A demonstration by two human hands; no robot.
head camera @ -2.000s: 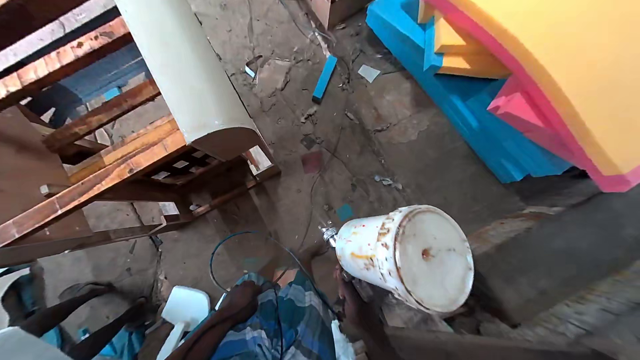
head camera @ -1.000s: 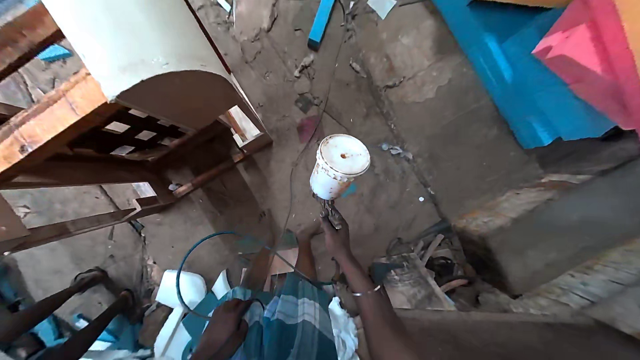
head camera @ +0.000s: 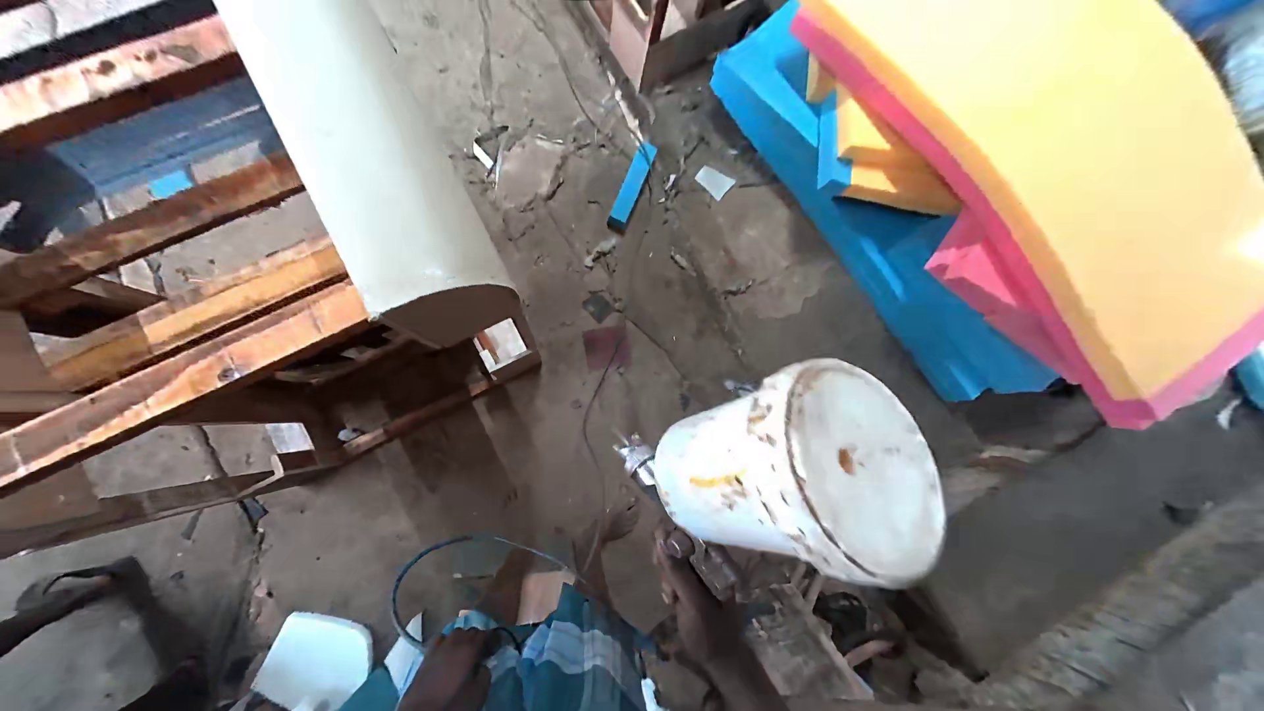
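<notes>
My right hand (head camera: 696, 592) is closed around the handle of a spray gun (head camera: 713, 565), whose metal nozzle end points left. The gun's white plastic cup (head camera: 800, 469), stained with yellow and brown, is tilted with its round lid facing right and up. Low in the view, my left hand (head camera: 449, 671) rests by my blue checked cloth, beside a thin dark hose (head camera: 400, 583) that loops around it. Whether its fingers hold the hose cannot be told.
A wooden frame (head camera: 197, 365) with a pale curved panel (head camera: 395, 178) stands at left. Blue, pink and yellow foam pieces (head camera: 1066, 178) are at upper right. A blue strip (head camera: 632, 186) and scraps lie on the floor. Another person's leg (head camera: 74, 602) is at lower left.
My right hand has brought the spray gun up closer to the camera, and its cup has tipped from near upright onto its side. The view has shifted.
</notes>
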